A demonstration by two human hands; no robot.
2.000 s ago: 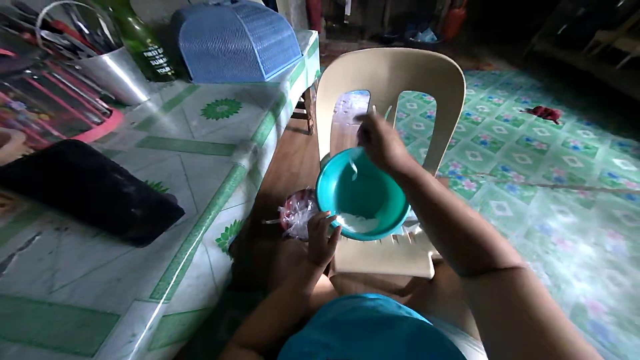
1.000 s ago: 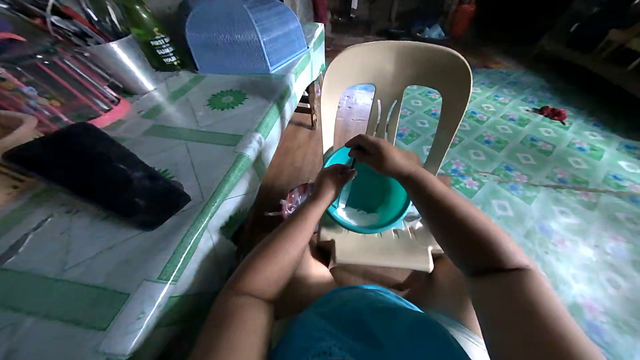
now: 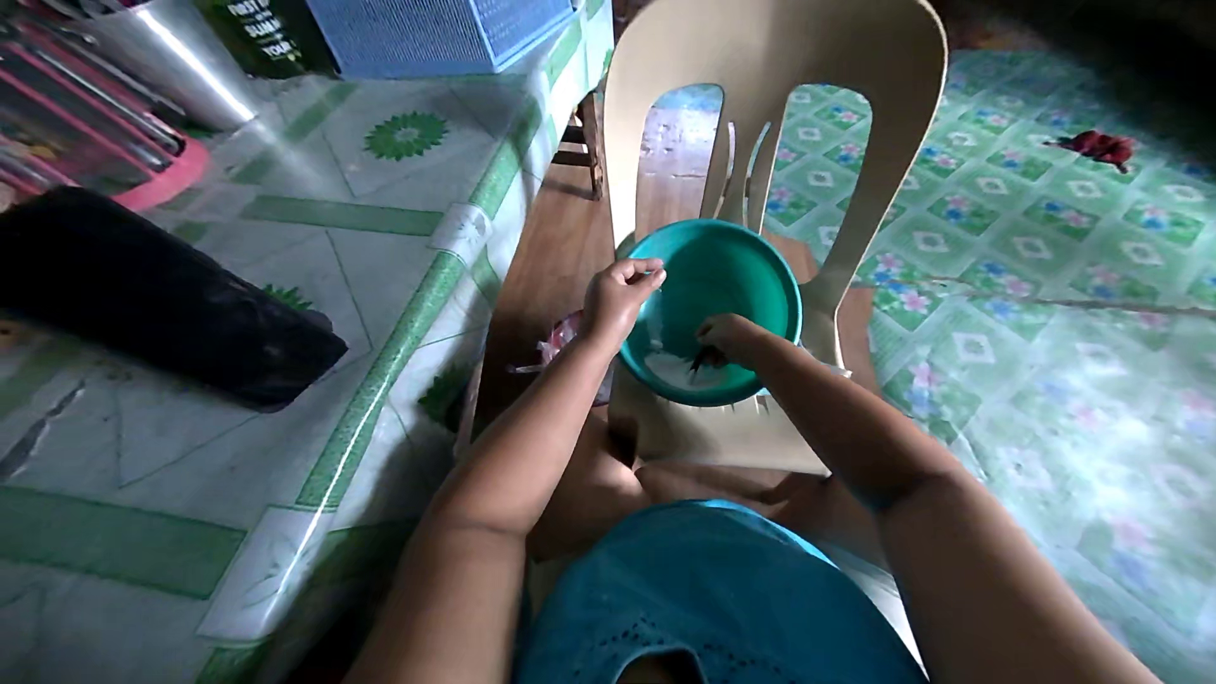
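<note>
A green plastic basin (image 3: pixel 731 261) rests on the seat of a beige plastic chair (image 3: pixel 760 38) in front of me. White matter (image 3: pixel 676 369) lies at the near side of its bottom. My left hand (image 3: pixel 619 296) is at the basin's left rim with thumb and fingertips pinched together; a small, pale, thin thing seems to hang from them, too blurred to name. Inside the basin, low and to the right, my right hand (image 3: pixel 730 340) is closed on a small dark thing (image 3: pixel 705 358) whose kind I cannot tell.
A table with a patterned cover (image 3: pixel 380 361) runs along the left, bearing a black case (image 3: pixel 161 294), a pink-framed rack (image 3: pixel 171 176), a metal container (image 3: pixel 195 66), a green bottle (image 3: pixel 271 33) and a blue plastic cover (image 3: pixel 408 33). Plastic wrapping (image 3: pixel 556 342) lies beside the chair.
One second ago my hands were close together over the basin's far left side. They are now apart, the right one lower inside the basin. The view has moved nearer.
</note>
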